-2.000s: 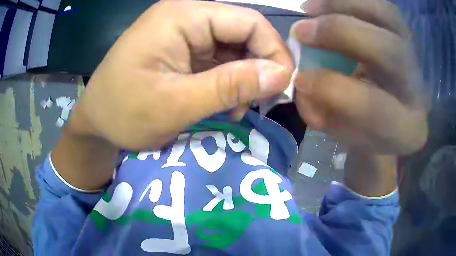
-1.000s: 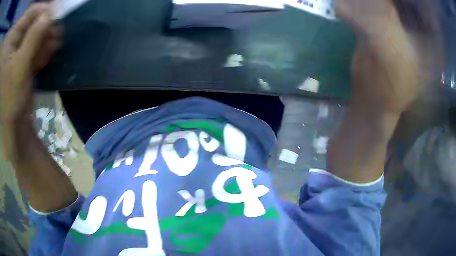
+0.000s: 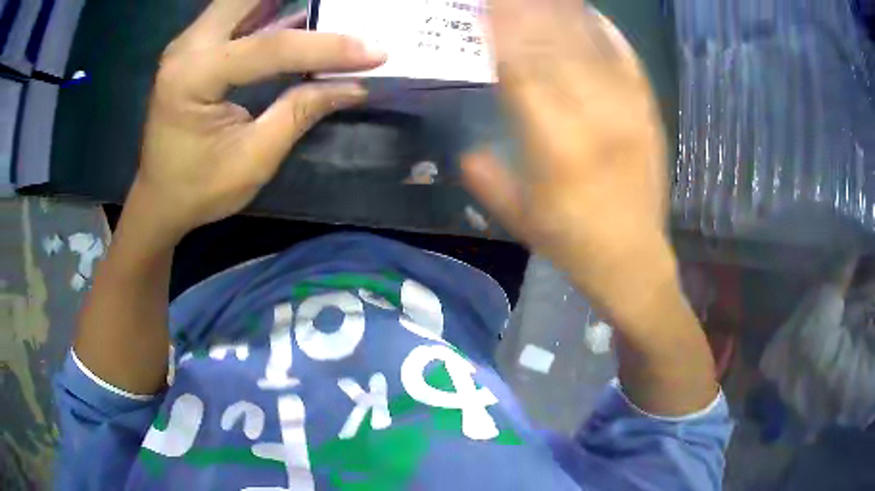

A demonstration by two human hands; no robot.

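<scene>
A carton (image 3: 422, 43) with a white side printed in small dark text lies at the top centre, cut off by the picture's top edge. My left hand (image 3: 225, 115) holds its left end, the index finger along the white side and the thumb just below its lower edge. My right hand (image 3: 576, 134) is blurred at the carton's right end. Its fingers are over that end and its thumb stands apart below. Whether it grips the carton cannot be told.
Dark green bench top (image 3: 101, 125) with small white scraps (image 3: 423, 173) near its front edge. Ribbed clear plastic stack (image 3: 768, 125) at right. White and blue cartons (image 3: 36, 125) at far left. Paper bits (image 3: 536, 359) on the floor. Clear-wrapped goods (image 3: 815, 345) at lower right.
One second ago my hands were wide apart at the two sides. Now both have come inward to the carton at the top centre. The plastic stack at right shows more clearly.
</scene>
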